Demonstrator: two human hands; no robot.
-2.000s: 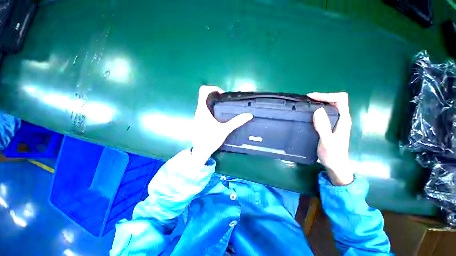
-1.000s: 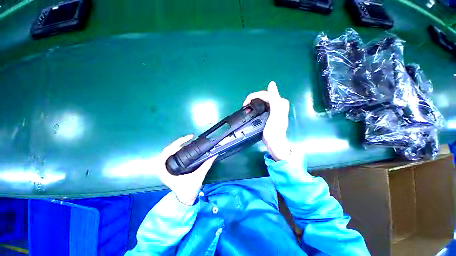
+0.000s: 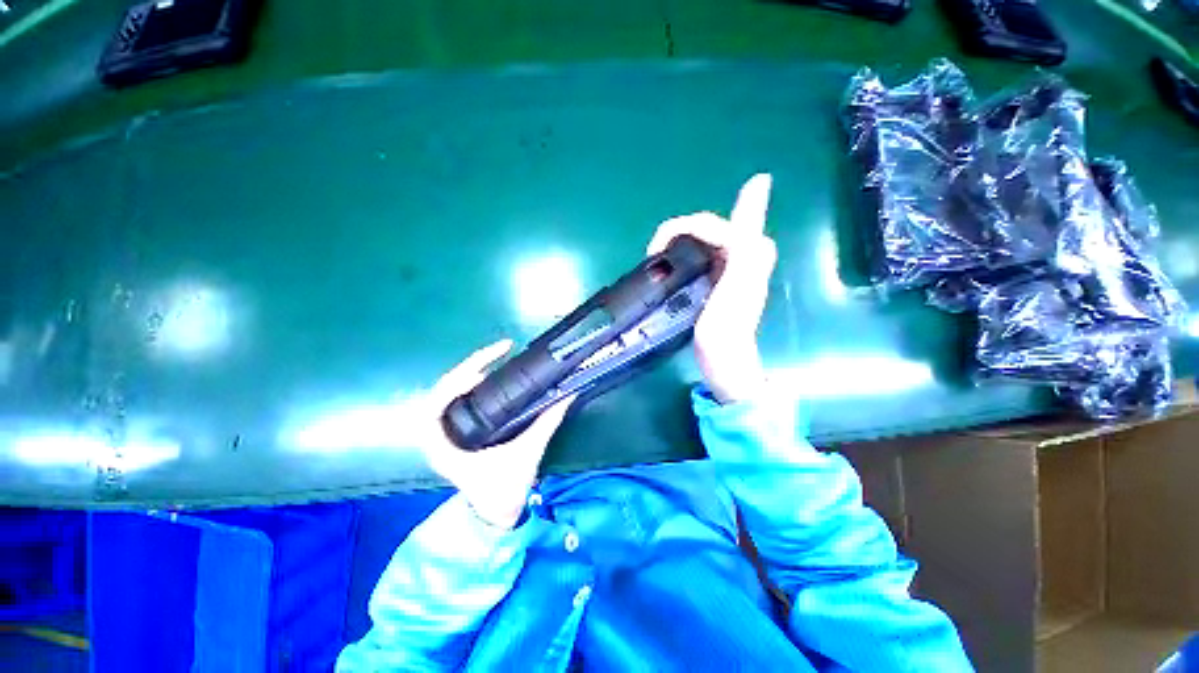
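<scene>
A handheld device (image 3: 640,338) with a black protective bumper (image 3: 526,377) around it is held on edge above the green bench, slanting up to the right. Its long side with openings and small ports faces me. My left hand (image 3: 496,434) grips its lower left end. My right hand (image 3: 739,296) grips its upper right end, with one finger pointing up. The device's screen and back are not visible.
Bagged bumpers (image 3: 999,210) lie in a glossy heap on the green bench (image 3: 368,210) at right. Black-edged devices (image 3: 178,33) lie along the far strip. An open cardboard carton (image 3: 973,526) stands below right, and a blue crate (image 3: 171,579) below left.
Since two seconds ago, the device has turned from its flat back view to its long edge. In the last second it has tilted slightly, with both hands still gripping it.
</scene>
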